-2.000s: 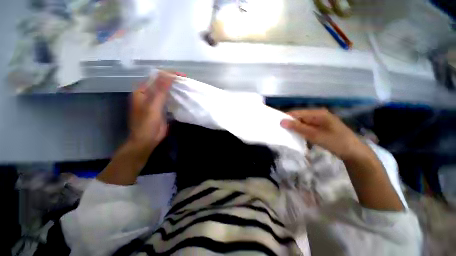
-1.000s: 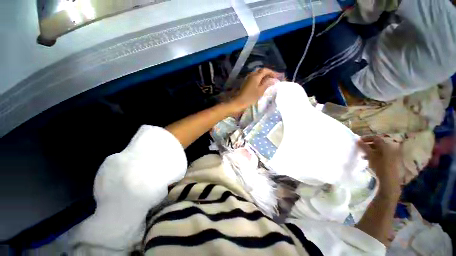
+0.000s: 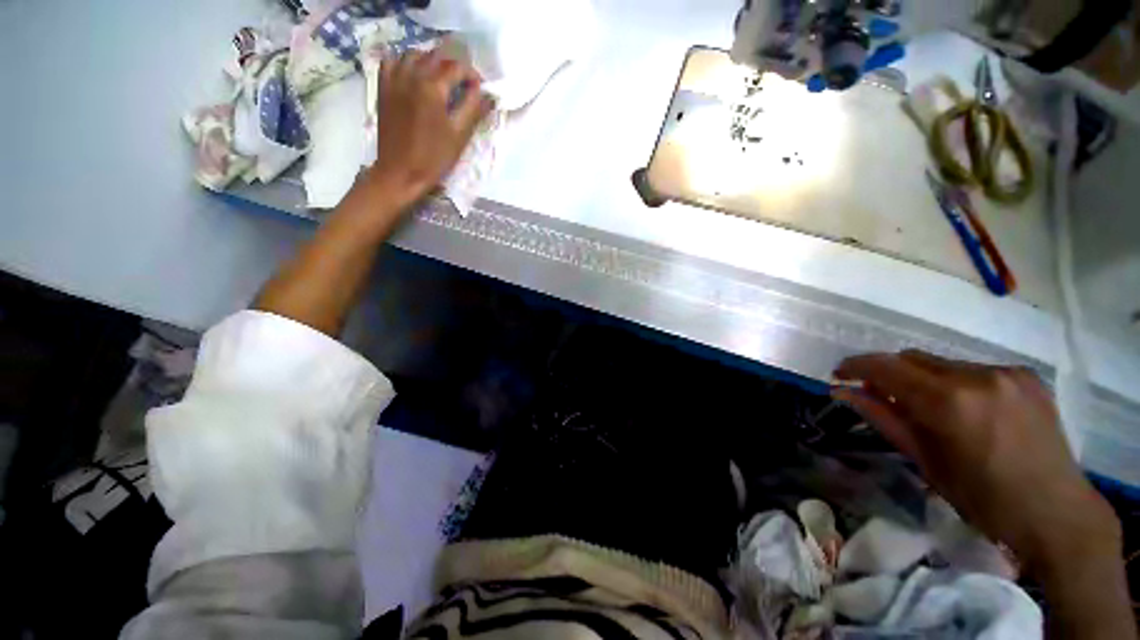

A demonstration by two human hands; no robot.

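Note:
A crumpled pile of patchwork-print fabric pieces [image 3: 281,106] lies on the table at upper left, with blue, pink and cream prints. My left hand [image 3: 425,125] is on the right part of the pile, its fingers curled on a pale pinkish piece [image 3: 473,169] that hangs below them. My right hand [image 3: 975,431] is at the table's front edge at right, palm down, thumb and fingers close together. A tiny pale spot shows at its fingertips; whether it holds anything is unclear.
The sewing machine head [image 3: 813,38] is at top, above the brightly lit bed plate [image 3: 875,219]. Scissors [image 3: 981,150] and snips [image 3: 975,244] lie right of it. A ruler strip [image 3: 563,250] runs along the front edge. White tape [image 3: 1065,275] hangs at far right. Bunched cloth [image 3: 875,575] lies below.
The view has swung back left to the table. The white piece is out of my hands and not clearly in view. My left hand has moved onto the print pile; my right is at the table edge.

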